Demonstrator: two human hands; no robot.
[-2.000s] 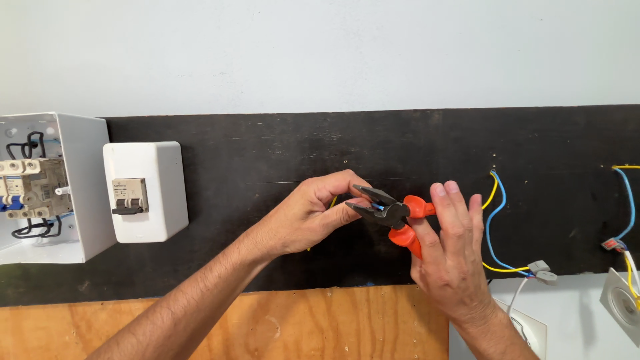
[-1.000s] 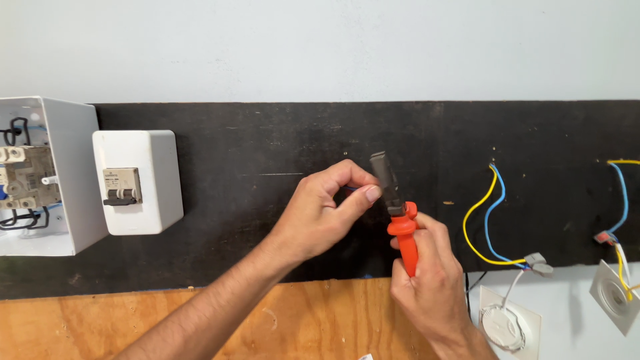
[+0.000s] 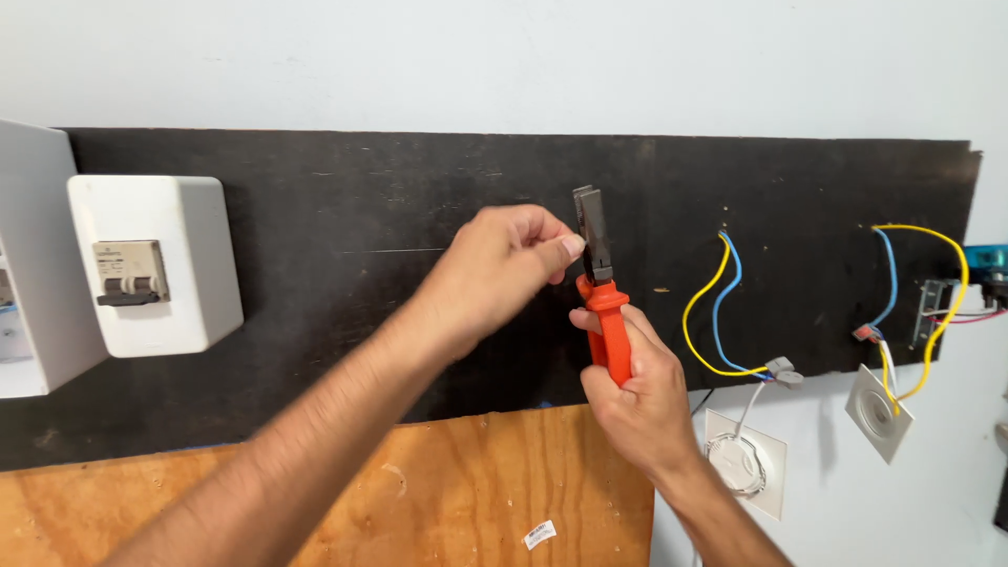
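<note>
My right hand [image 3: 642, 382] grips the orange insulated handles of combination pliers [image 3: 596, 240], whose dark jaws point upward and slightly left. Beside the jaws, my left hand [image 3: 516, 264] has its thumb and forefinger pinched together, the tips at the jaws' left edge. Whether something small is held between those fingertips is hidden. Both hands are in front of a black board [image 3: 354, 315] fixed to a pale wall.
A white breaker enclosure [image 3: 157, 272] and a larger white box [image 3: 39, 260] stand left. To the right, yellow and blue wires [image 3: 728, 291] run to a grey lever connector [image 3: 783, 372]; white square fittings [image 3: 776, 472] hang below. A plywood panel [image 3: 472, 472] lies under the board.
The pliers have turned from pointing left to pointing upward, and their handles have come together. My left fingers remain beside the jaws. More of the board's right end shows.
</note>
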